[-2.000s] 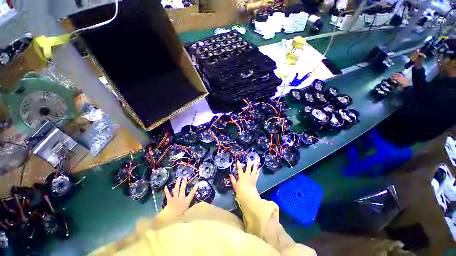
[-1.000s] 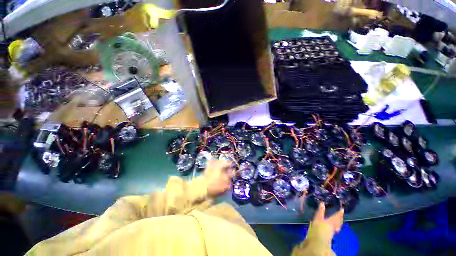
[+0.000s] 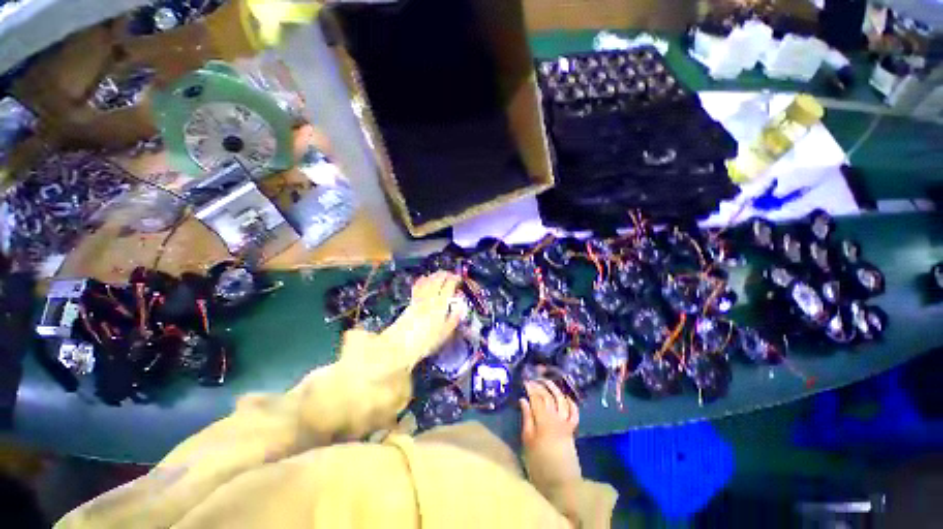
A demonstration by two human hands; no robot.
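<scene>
Many wired round units (image 3: 540,333), black with silvery faces and red-orange wires, lie in a dense pile on the green bench in front of me. My left hand (image 3: 434,310) is bare and rests over the pile's left part; its fingers reach in among the units, and whether it grips one cannot be told. My right hand (image 3: 550,413) is at the pile's front edge, fingers slightly spread and touching a dark unit. Units with no visible wires (image 3: 809,300) form a neater group at the pile's right end.
An open carton (image 3: 543,155) and stacked black trays (image 3: 641,165) stand behind the pile. A white sheet (image 3: 827,170) holds a yellow item (image 3: 791,124) and a blue-handled tool (image 3: 770,198). Another wired-unit group (image 3: 155,320), a green reel (image 3: 176,124) and a metal fixture (image 3: 243,215) are left. A blue stool (image 3: 677,465) is below.
My left hand has moved up and slightly left over the pile. My right hand has moved left along the front edge. Some front units sit further left. The view has shifted slightly.
</scene>
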